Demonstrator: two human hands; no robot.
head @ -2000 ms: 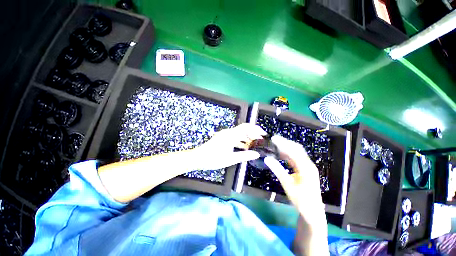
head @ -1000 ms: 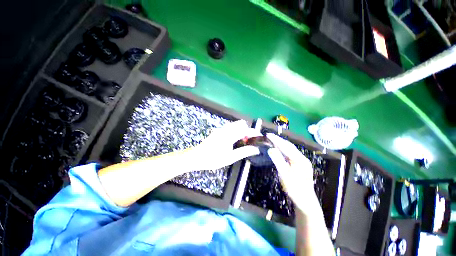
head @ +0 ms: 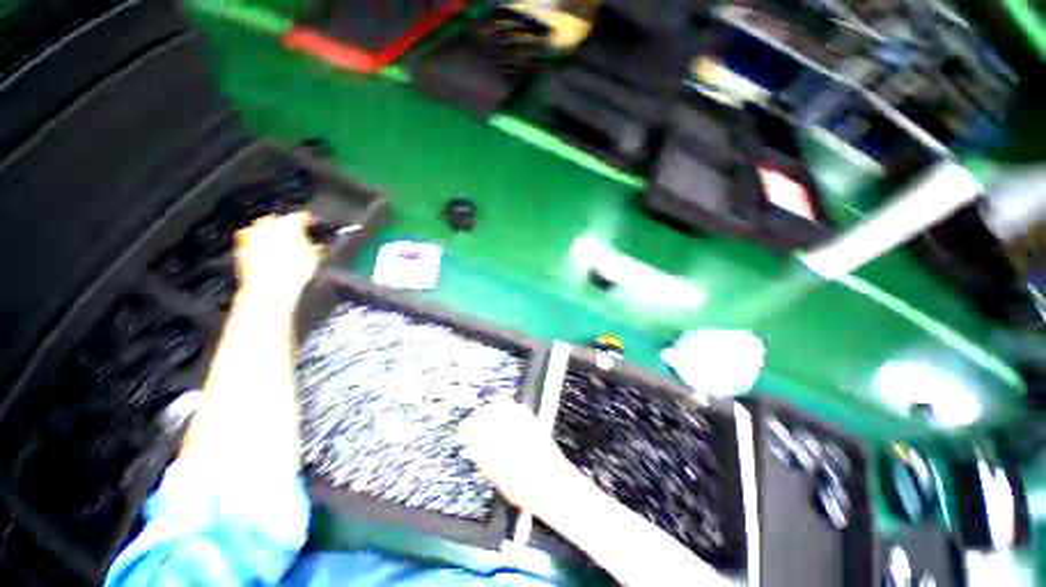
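The frame is blurred. My left hand (head: 275,247) reaches over the divided tray (head: 344,204) at the upper left, among round black units (head: 218,218); whether it grips one cannot be told. My right hand (head: 499,436) is over the right part of the tray of small silver parts (head: 396,401); its fingers are too blurred to tell if they hold a part. The tray of small black parts (head: 642,459) lies to the right of the silver ones.
A white counter (head: 407,265) and a round black unit (head: 460,214) stand behind the silver parts. A yellow-topped piece (head: 607,345) and white basket (head: 720,362) stand behind the black parts. A right-hand tray (head: 803,533) holds silvery-faced units. Dark boxes (head: 700,172) lie across the green surface.
My hands have parted from the dark round unit they held together. My left hand moved left to the divided tray, my right hand left to the silver parts. The view has shifted.
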